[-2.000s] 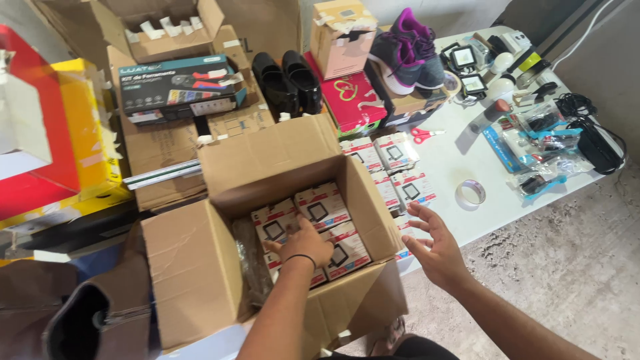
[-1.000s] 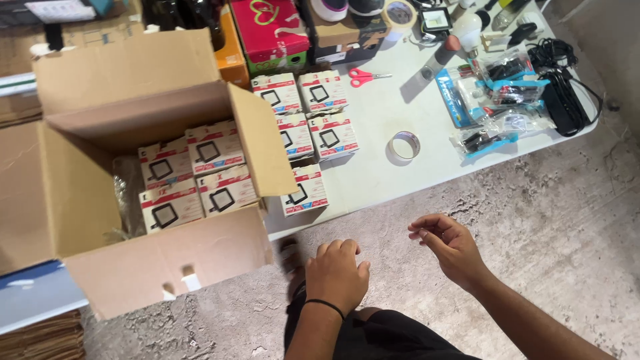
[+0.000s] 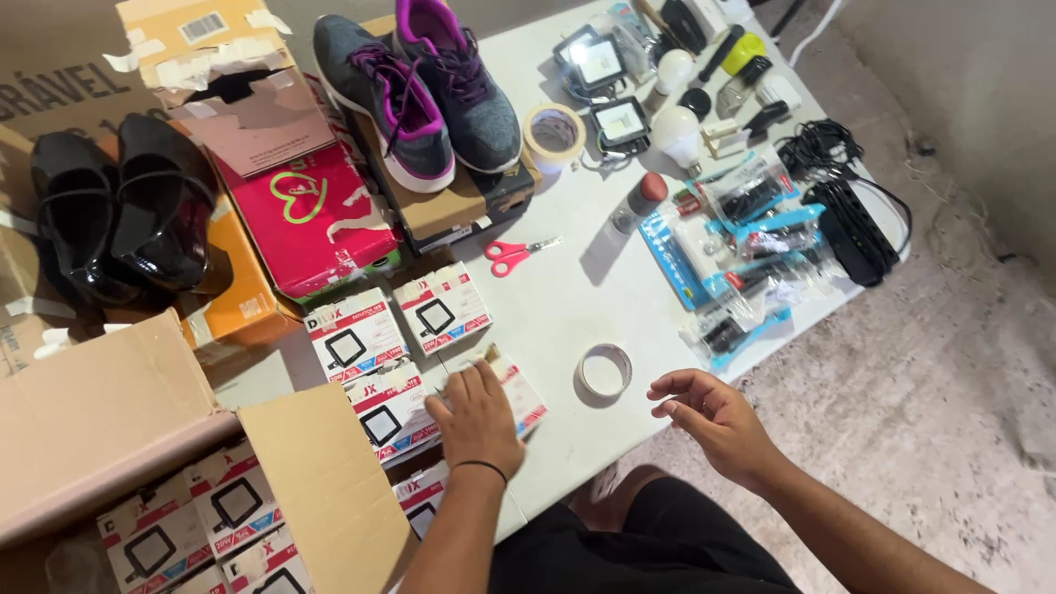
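Note:
My left hand (image 3: pixel 481 421), with a dark band at the wrist, lies on a small floodlight box (image 3: pixel 518 394) on the white table, its fingers over the box's left part. Beside it stand other floodlight boxes (image 3: pixel 358 337) of the same print, one of them partly behind my left wrist. Several more boxes (image 3: pixel 235 501) sit inside the open cardboard carton (image 3: pixel 328 474) at the lower left. My right hand (image 3: pixel 711 417) hovers at the table's front edge with curled fingers and holds nothing. Left of it a roll of tape (image 3: pixel 604 370) lies on the table.
Red-handled scissors (image 3: pixel 513 256) lie behind the boxes. Sneakers (image 3: pixel 388 107) rest on a shoebox, and black shoes (image 3: pixel 124 214) stand at the left. Bulbs (image 3: pixel 676 136), small floodlights (image 3: pixel 619 124), bagged items (image 3: pixel 755 239) and a power strip (image 3: pixel 854 231) crowd the right side.
My left hand has come from over the floor to a floodlight box on the table. Two seconds ago it was inside the carton. The view has shifted.

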